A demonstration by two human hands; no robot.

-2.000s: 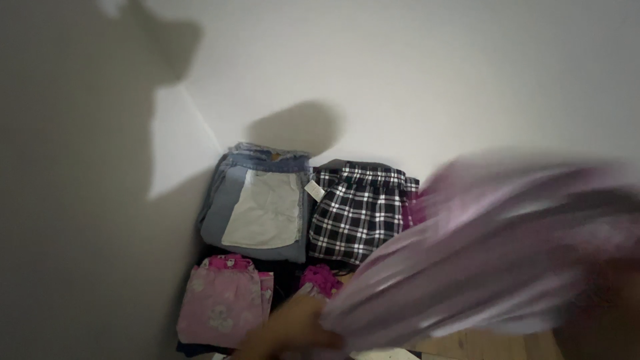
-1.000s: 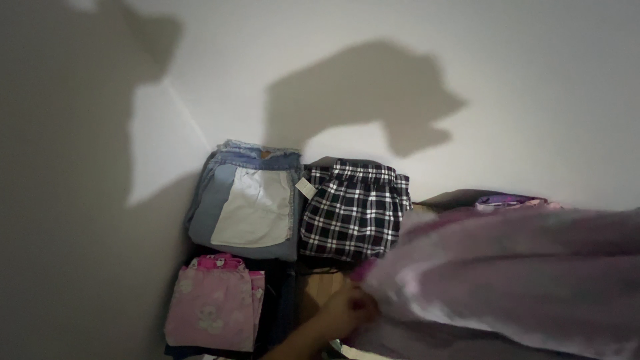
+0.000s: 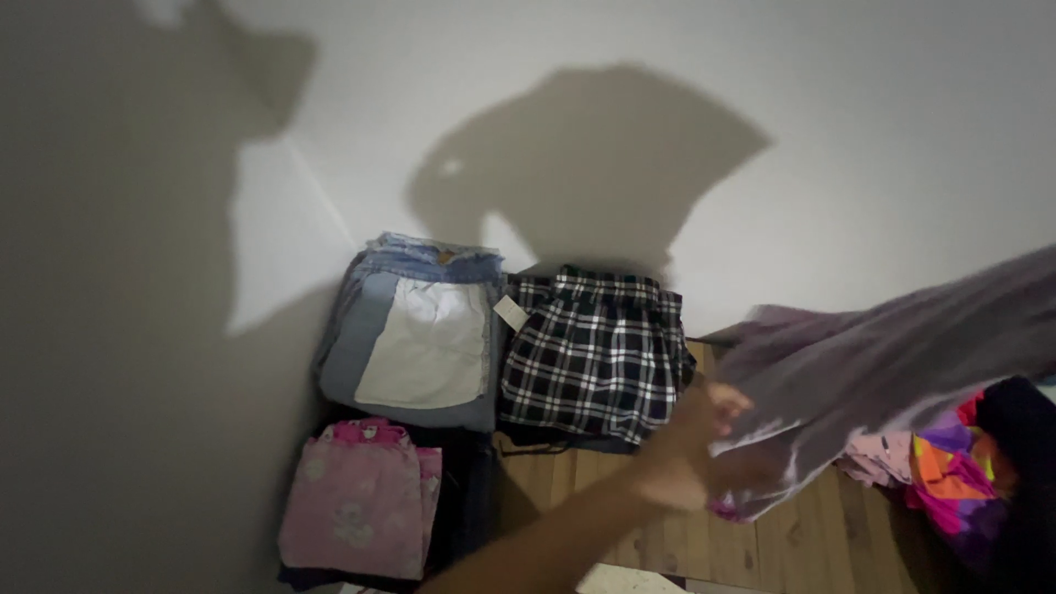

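Note:
My left hand [image 3: 693,445] reaches in from the bottom and grips the near edge of a greyish-mauve cloth or garment [image 3: 858,371], stretched out towards the right edge. My right hand is out of sight. Left of the hand lie folded black-and-white plaid shorts [image 3: 594,355] with a white tag. Beside them are folded denim garments [image 3: 346,363] with a white piece on top [image 3: 429,346]. Nearer to me is a stack of folded pink printed clothes [image 3: 355,503].
A pale wall [image 3: 866,165] rises behind the stacks and bears large shadows. The wooden floor [image 3: 792,528] shows below the cloth. On the right lie a bright multicoloured garment [image 3: 949,470], a light pink cloth [image 3: 879,458] and a dark thing [image 3: 1023,462].
My left hand has moved right and up with the cloth. The cloth has swung right and is lifted, so wooden floor and bright clothes now show beneath it.

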